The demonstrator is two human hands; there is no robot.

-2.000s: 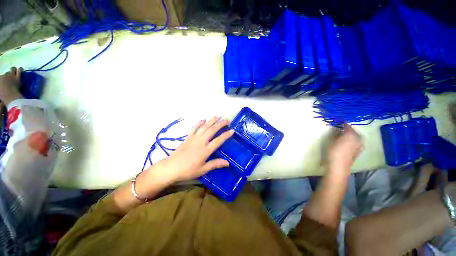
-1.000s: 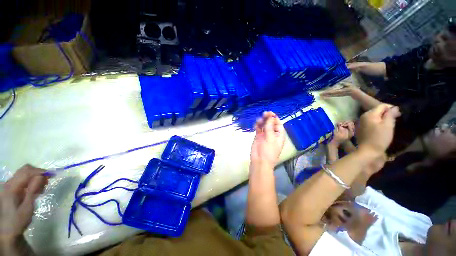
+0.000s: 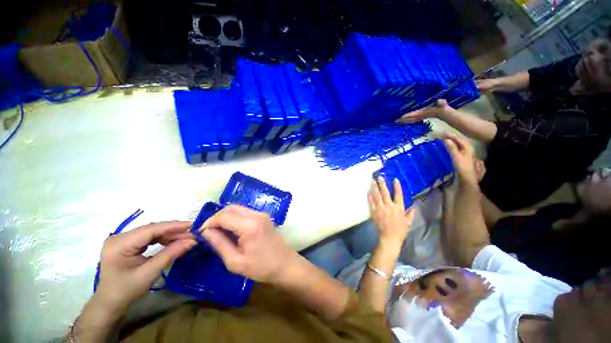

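Note:
Three blue cases lie open side up in a slanting row before me: the far case [image 3: 258, 195], the middle one mostly behind my hands, and the near case [image 3: 208, 280]. My left hand [image 3: 134, 261] and my right hand [image 3: 249, 244] meet above the middle case, thumbs and index fingers pinched. A tiny bit of blue cord shows at the fingertips; the rest of it is hidden. Blue cord ends [image 3: 128, 221] lie on the table beyond my left hand, partly covered by it.
Standing blue cases [image 3: 211, 127] form a long bank at the far side. A fanned cord bundle [image 3: 365, 144] lies before it. On the right, another person's hands [image 3: 394, 214] hold a row of cases [image 3: 419, 171]. A third person reaches toward the bank. A cardboard box [image 3: 74, 60] stands far left.
My left hand has brought the stretched cord back from the left, and my right hand has come left to meet it over the cases. The neighbour's hands have moved onto the right-hand row.

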